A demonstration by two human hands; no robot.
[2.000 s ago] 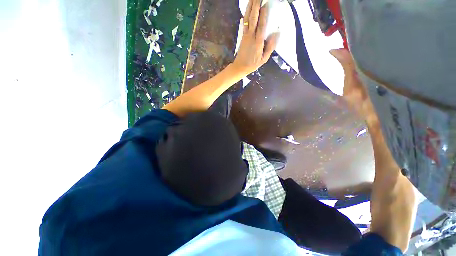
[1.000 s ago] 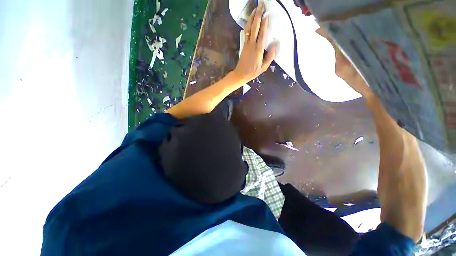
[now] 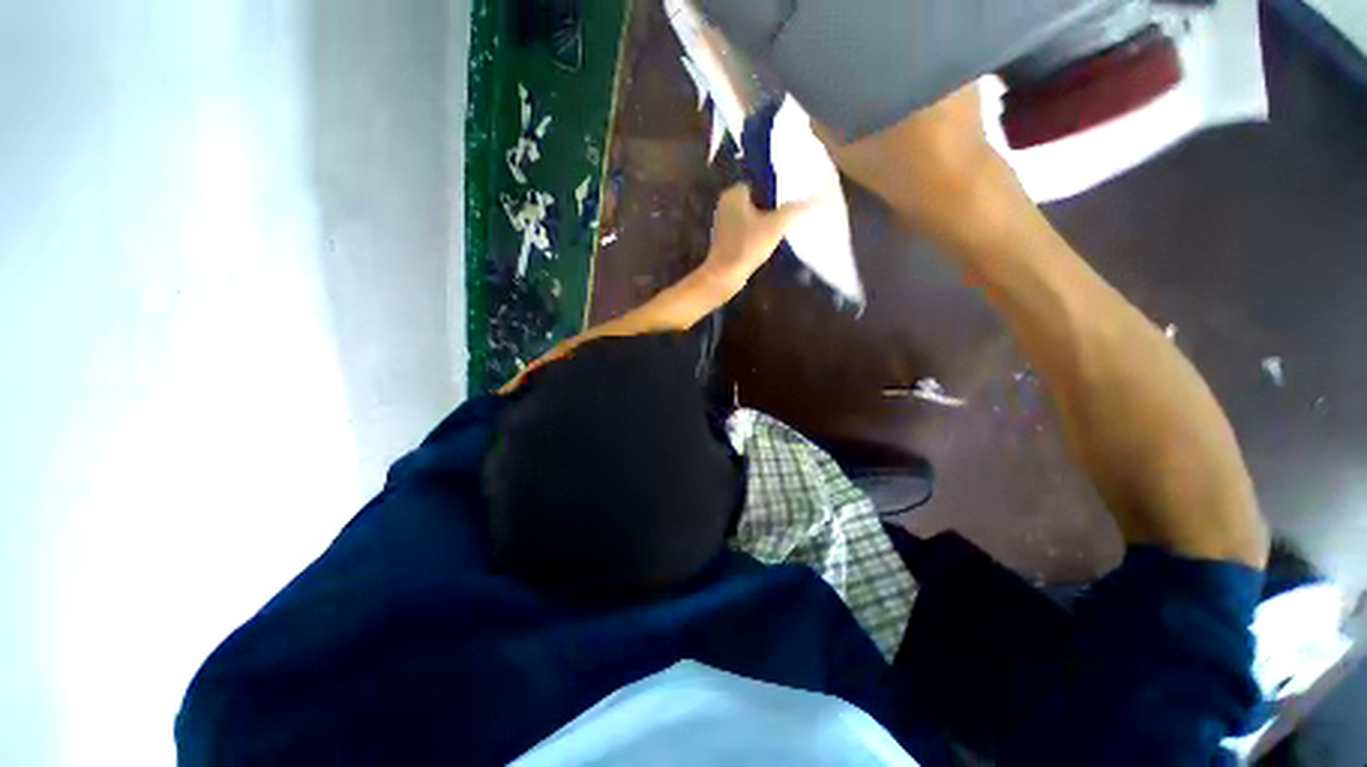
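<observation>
My left hand (image 3: pixel 745 228) is at the near end of a narrow white-topped piece with a navy edge (image 3: pixel 817 225). The thumb lies on the piece and the fingers are partly hidden; the hand looks closed on it. My right hand (image 3: pixel 918 147) reaches up to the underside of the large grey motor body of the cutting machine (image 3: pixel 930 53), which hides its fingers, so its grip does not show. The machine's dark red grip (image 3: pixel 1094 93) is to the right, apart from the visible part of my right hand. The blade and base plate do not show.
White paper (image 3: pixel 1229 68) lies beneath and beside the red grip. Small scraps (image 3: pixel 930 393) lie on the dark-brown table (image 3: pixel 990 465). A green surface with scraps (image 3: pixel 577 135) runs along the pale wall (image 3: pixel 382 195) at the left. Checked cloth (image 3: pixel 795 495) is near my legs.
The machine and my right hand have moved left and the machine has turned, showing its red grip at the right. My left hand has drawn nearer and changed from flat on the paper to closed.
</observation>
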